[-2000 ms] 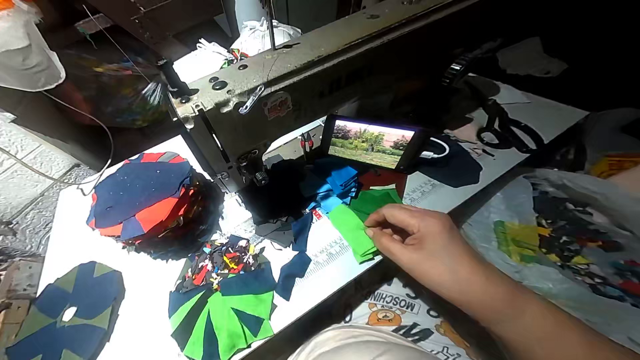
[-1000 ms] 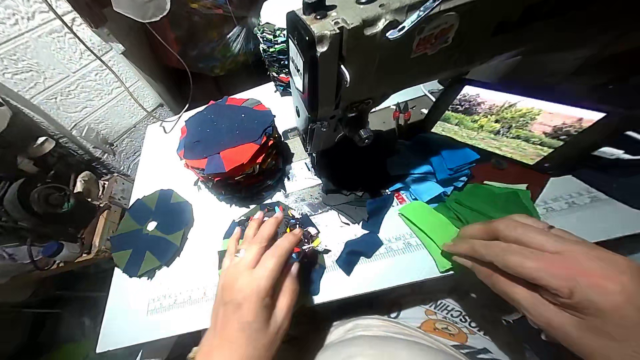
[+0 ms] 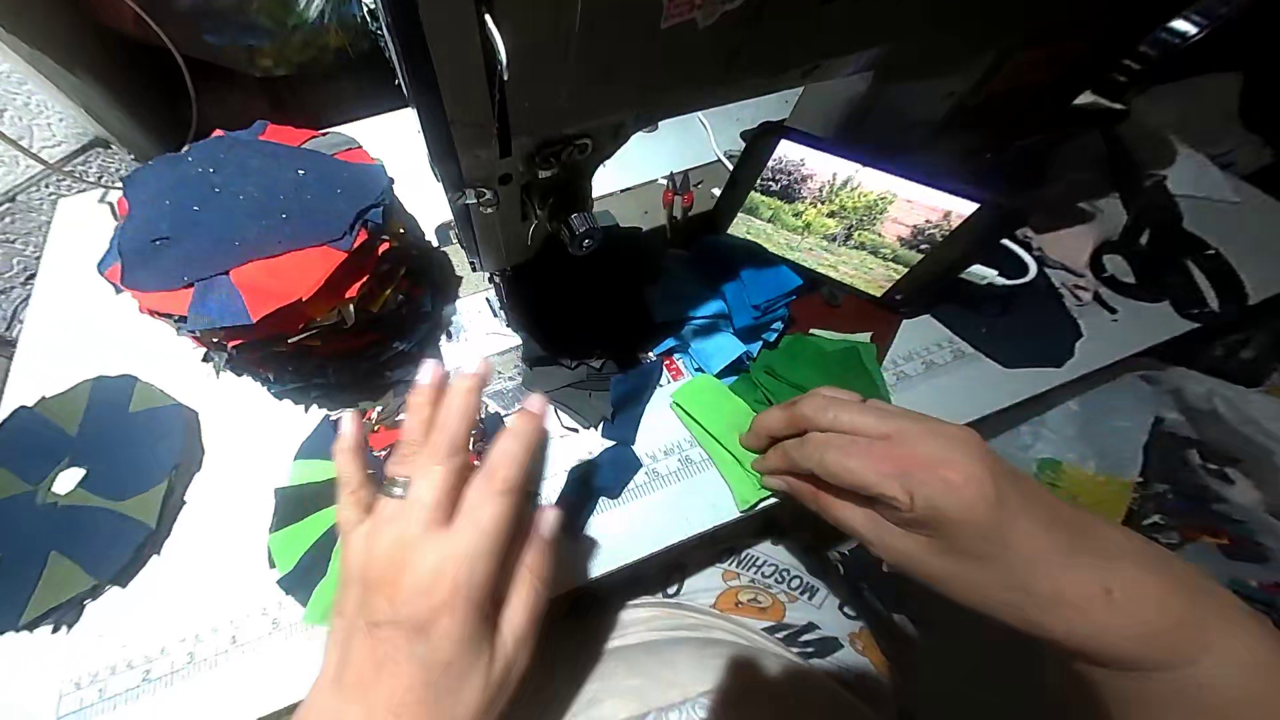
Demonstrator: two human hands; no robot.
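My left hand [image 3: 440, 530], with a ring and spread fingers, lies over a round green and navy patchwork piece [image 3: 305, 530], covering much of it. At the table's front edge my right hand [image 3: 850, 460] has its fingertips on a light green fabric strip [image 3: 718, 430]; whether it pinches the strip is not clear. Darker green fabric pieces [image 3: 815, 368] lie just behind those fingers, with blue pieces [image 3: 735, 305] beyond. Navy scraps [image 3: 605, 470] and gray scraps [image 3: 570, 385] lie between the hands. The sewing machine's needle area [image 3: 500, 290] stands behind, partly in shadow.
A tall stack of red and navy fabric rounds [image 3: 250, 220] stands left of the sewing machine. A navy and olive round [image 3: 95, 480] lies at far left. Behind are red-handled nippers [image 3: 677, 198], a lit screen [image 3: 850, 215] and black scissors [image 3: 1170, 270]. A plastic bag of scraps [image 3: 1190, 470] is at right.
My left hand, out of view two seconds ago, came onto the green and navy round and remains over it. My right hand stays at the light green strip. The view has moved closer.
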